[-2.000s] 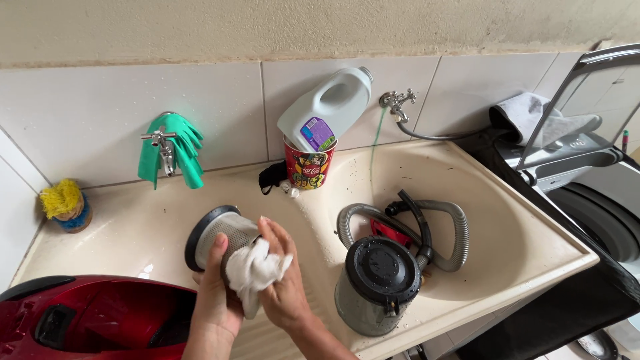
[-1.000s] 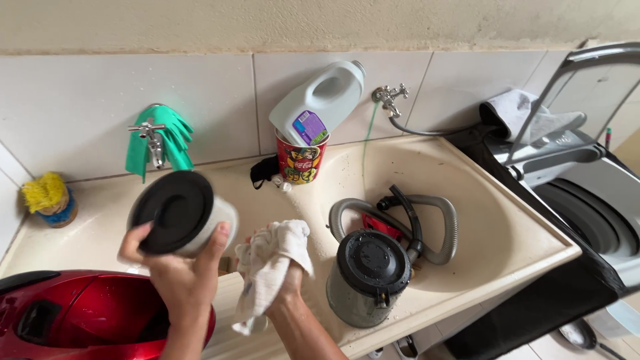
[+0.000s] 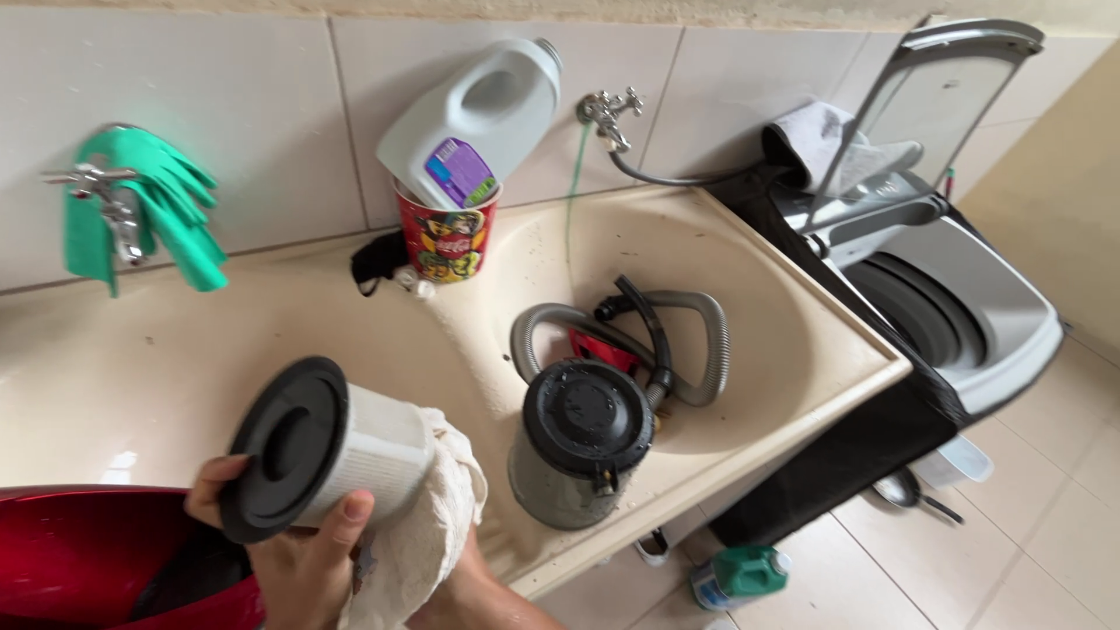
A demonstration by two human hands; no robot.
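Observation:
A vacuum cleaner filter (image 3: 385,451) with a pleated pale side and a black round cap is gripped by my left hand (image 3: 302,551), fingers at the cap's rim. Against the filter's other end lies a white cloth (image 3: 437,516), which my right hand (image 3: 459,582) holds; the cloth hides most of that hand. Just right of my hands, a dust canister (image 3: 564,481) with a wet black lid stands on the sink's ribbed part. Below left of the filter is the glossy red vacuum cleaner body (image 3: 70,547).
A grey hose (image 3: 717,350) and a red part (image 3: 604,352) lie in the right basin. Behind stand a red paper bucket (image 3: 451,245) and a grey jug (image 3: 481,114). Green rubber gloves (image 3: 175,210) hang on the left tap (image 3: 114,206). An open washing machine (image 3: 989,297) adjoins the sink (image 3: 840,411).
One second ago the cloth was apart from the filter; now it touches the filter's end. The black cap has turned from facing upward toward the left. The view has shifted right.

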